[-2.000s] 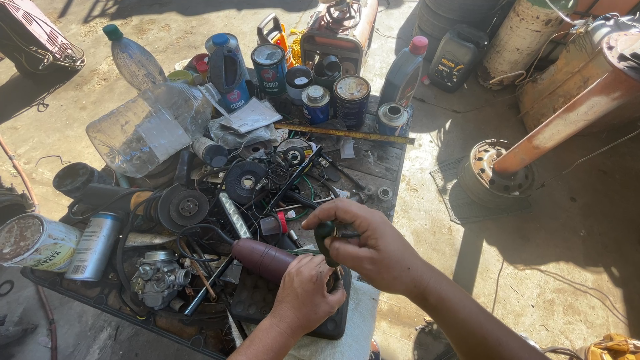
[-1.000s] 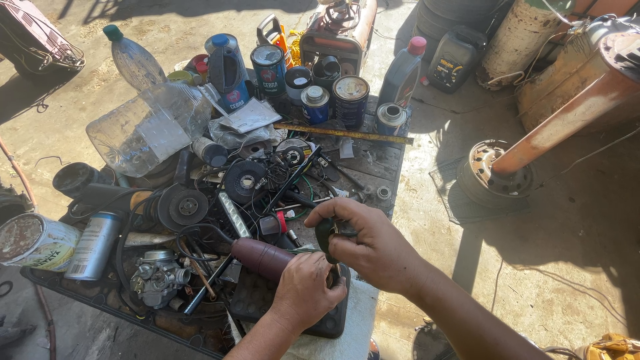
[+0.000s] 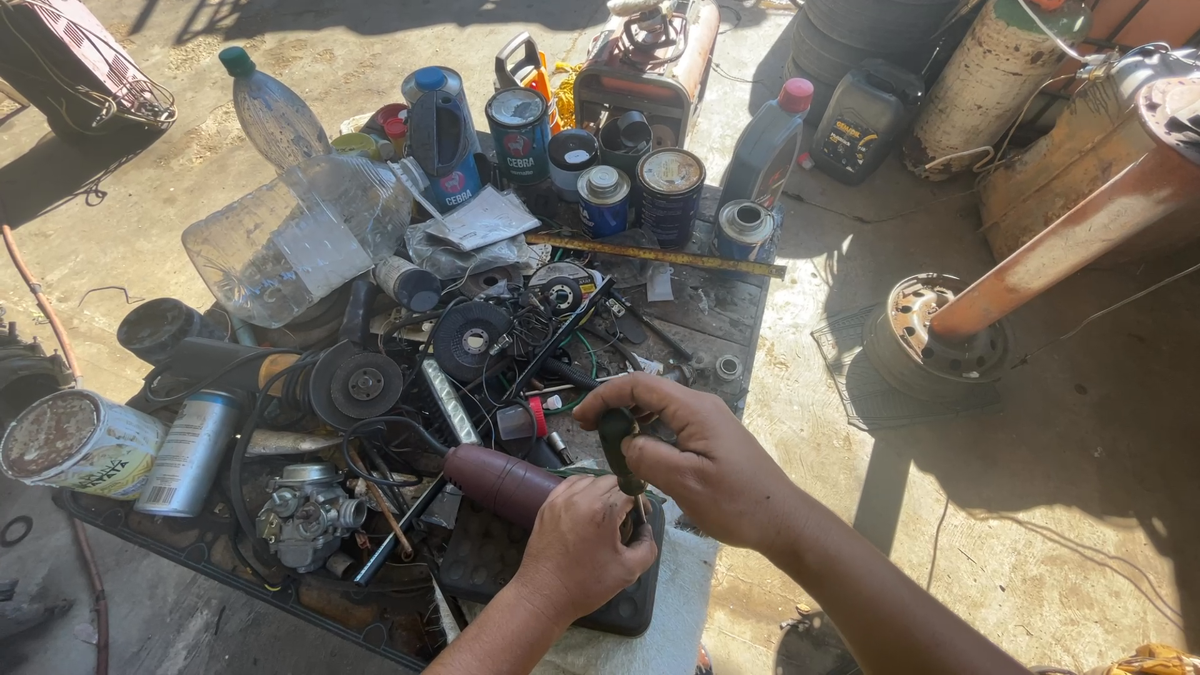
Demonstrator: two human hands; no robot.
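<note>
My left hand is closed on the right end of a dark red cylindrical power tool body, whose cable runs off to the left. Beneath it is a black textured case or pad. In my right hand is a screwdriver with a dark green handle, held upright, its metal shaft pointing down beside my left thumb. The tip and what it touches are hidden by my left fingers. A clear container with a red cap and a metal carburetor lie nearby.
An angle grinder, abrasive discs, wires and rods crowd the bench. Behind them are a yellow ruler, paint cans, a grey bottle and a large clear plastic bottle. A wheel rim with a post stands at right.
</note>
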